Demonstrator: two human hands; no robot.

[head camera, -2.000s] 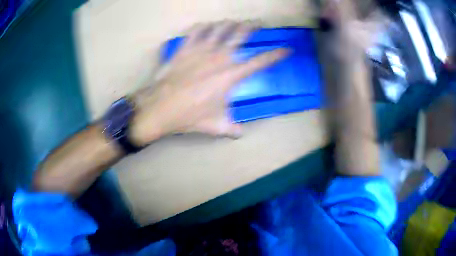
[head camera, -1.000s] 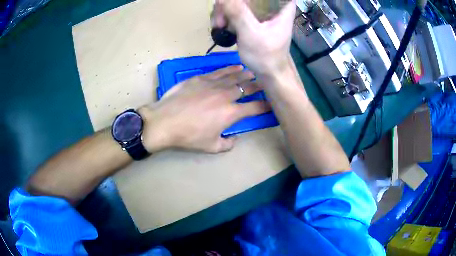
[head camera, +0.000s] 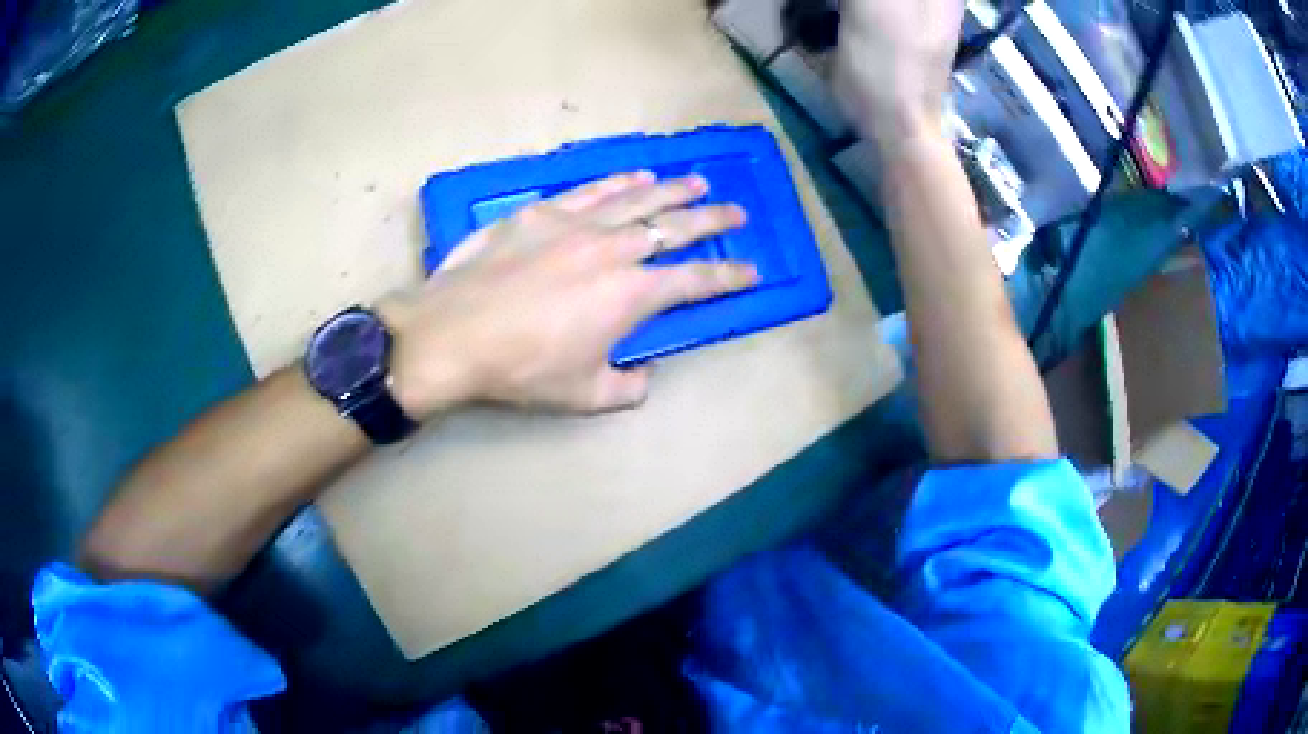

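A blue handheld device (head camera: 793,244) lies flat, recessed back up, on the tan cardboard work sheet (head camera: 574,531). My left hand (head camera: 574,280) rests spread over its left and middle part, fingers apart, pressing on it rather than gripping. My right hand (head camera: 897,58) is at the top edge of the view, beyond the device's upper right, beside the screw feeders. It is around the electric screwdriver, of which only a dark end (head camera: 811,22) shows; the bit and most of the tool are hidden or out of the picture.
Two screw feeders (head camera: 1043,122) stand at the upper right, partly behind my right forearm. A black cable (head camera: 1097,201) runs down past them. An open brown carton (head camera: 1169,344) is at the right. A yellow bin (head camera: 1198,667) is at the lower right. The green bench top (head camera: 101,287) surrounds the sheet.
My right hand has moved with the screwdriver from above the device up and right to the feeders. The device's right part is now uncovered. My left hand has stayed on the device.
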